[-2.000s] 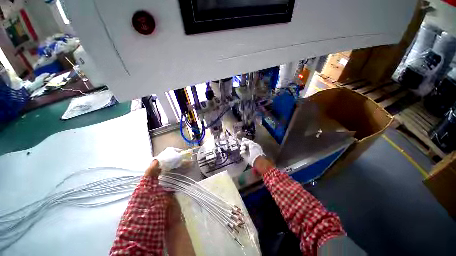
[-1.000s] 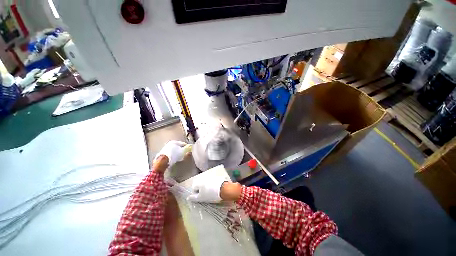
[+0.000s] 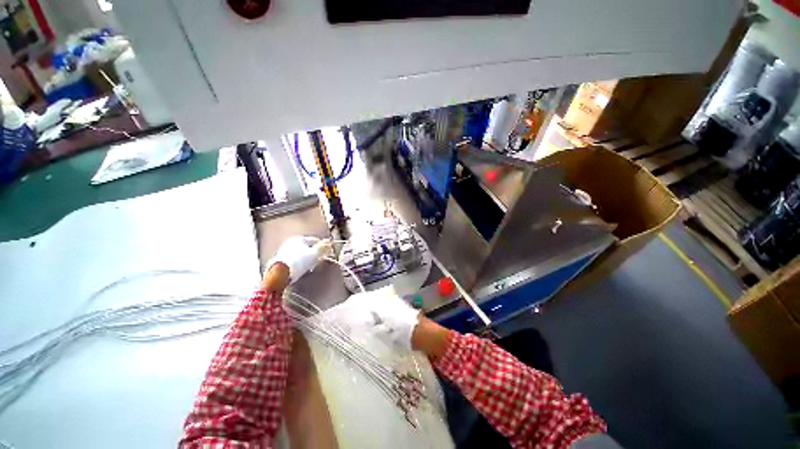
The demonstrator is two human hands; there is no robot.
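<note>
White cables (image 3: 167, 314) run from the left across the cover sheet to the pale board (image 3: 351, 405). Their reddish-brown and silver ends (image 3: 409, 395) lie at its right side. My gloved left hand (image 3: 303, 256) is closed around thin white cable at the left of the round disc (image 3: 405, 282); a strand loops from it toward the right. Silver fixtures (image 3: 382, 252) stand on the disc. My gloved right hand (image 3: 390, 316) is over the board's upper edge, just in front of the disc. Its fingers are blurred, and whether it holds a cable cannot be told.
A red button (image 3: 446, 287) and green button (image 3: 417, 301) sit on the front edge, beside a pale slanting rod (image 3: 461, 292). A bare-metal chute (image 3: 553, 230) slopes at the right, beside an open carton (image 3: 649, 195). The white control cabinet (image 3: 439, 74) overhangs the disc.
My right hand moved from the fixtures down to the cables, then slightly up and right. The disc, blurred one second ago, shows its fixtures sharply now. My left hand stayed near its place.
</note>
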